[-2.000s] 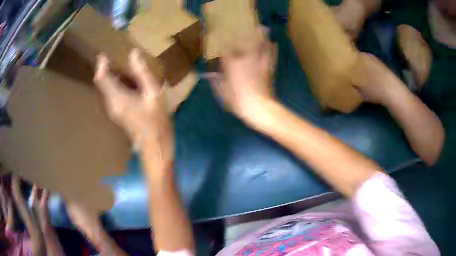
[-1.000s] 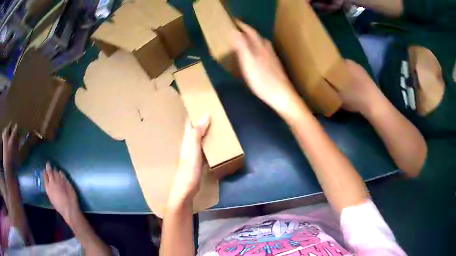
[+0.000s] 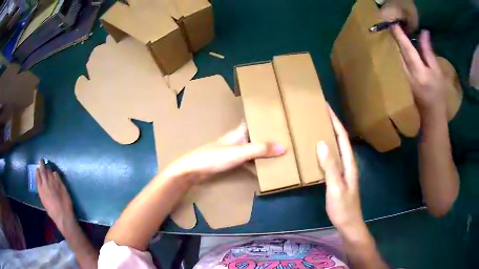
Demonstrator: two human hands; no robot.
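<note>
Two long narrow brown boxes stand side by side in front of me, touching along their long sides: the left box [image 3: 269,123] and the right box [image 3: 304,115]. My left hand [image 3: 252,152] grips the left box, thumb on its top face, fingers hidden at its left side. My right hand [image 3: 339,168] holds the right box at its outer side, thumb near its lower right edge. A flat die-cut cardboard blank [image 3: 197,126] lies on the bench to the left, partly under my left forearm.
Folded brown boxes [image 3: 173,37] stand at upper left beside a small cardboard strip [image 3: 216,55]. A neighbour's hands [image 3: 428,79] work at a large brown box [image 3: 367,73] on the right, with a dark pen. Another person's hand [image 3: 52,192] rests at left. Stacked flat items [image 3: 50,26] lie upper left.
The two narrow boxes, apart a second ago, are now together in front of me. My right hand has come down and towards me. The right neighbour's box has been turned more open.
</note>
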